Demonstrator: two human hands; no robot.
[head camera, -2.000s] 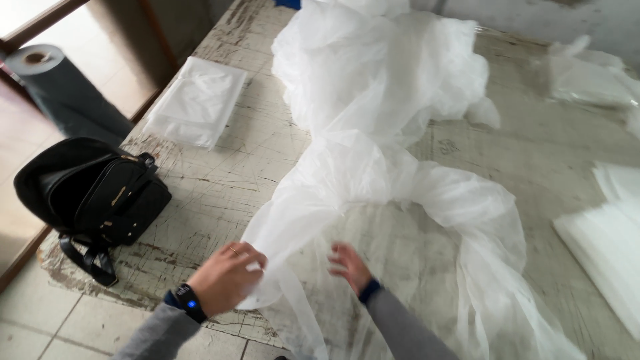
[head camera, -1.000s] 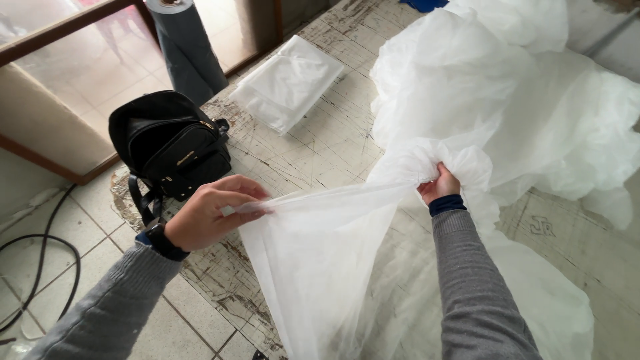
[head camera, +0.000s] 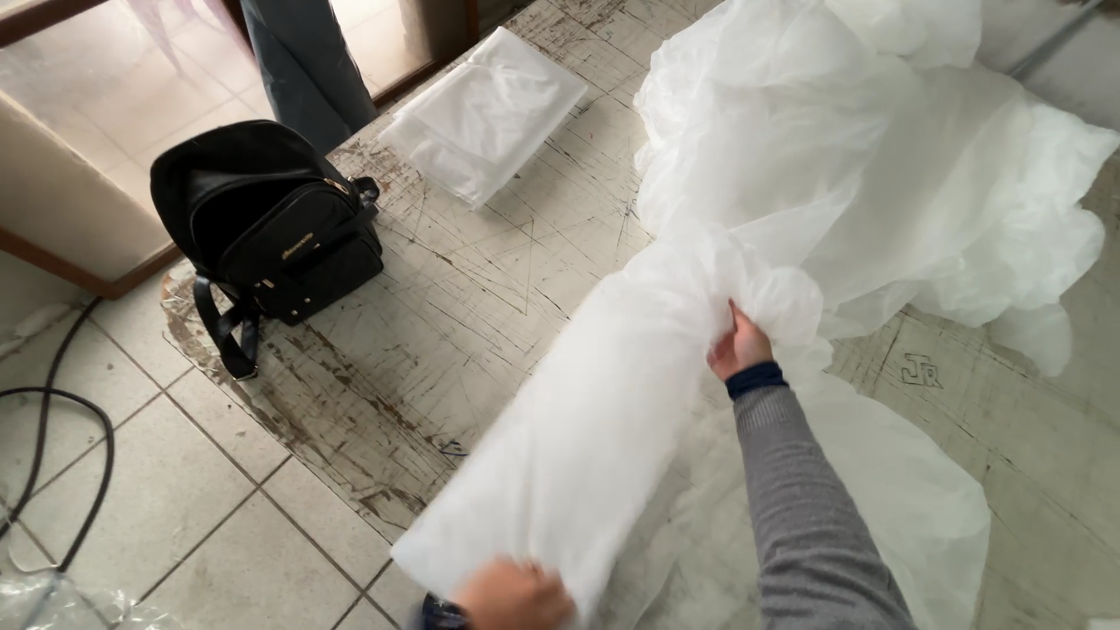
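A large heap of thin, translucent white sheet material (head camera: 787, 157) lies bunched on the scratched table. From it a folded length of the same material runs down toward the near left table edge. My right hand (head camera: 740, 344) grips the gathered part where this length meets the heap. At the lower end of the length is my left hand (head camera: 516, 597), blurred, with its fingers curled on the material. Another loose part of the material spreads under and right of my right forearm.
A black backpack (head camera: 297, 236) stands at the table's left corner. Beyond it lie a folded clear plastic sheet (head camera: 490, 114) and a grey roll (head camera: 306, 70) by the glass door. A black cable (head camera: 109, 437) loops over the floor tiles, near crumpled clear plastic (head camera: 79, 604).
My left hand has moved down toward the near table edge, and the length between my hands is now spread wider. My right hand, apart from the material two seconds ago, now grips it.
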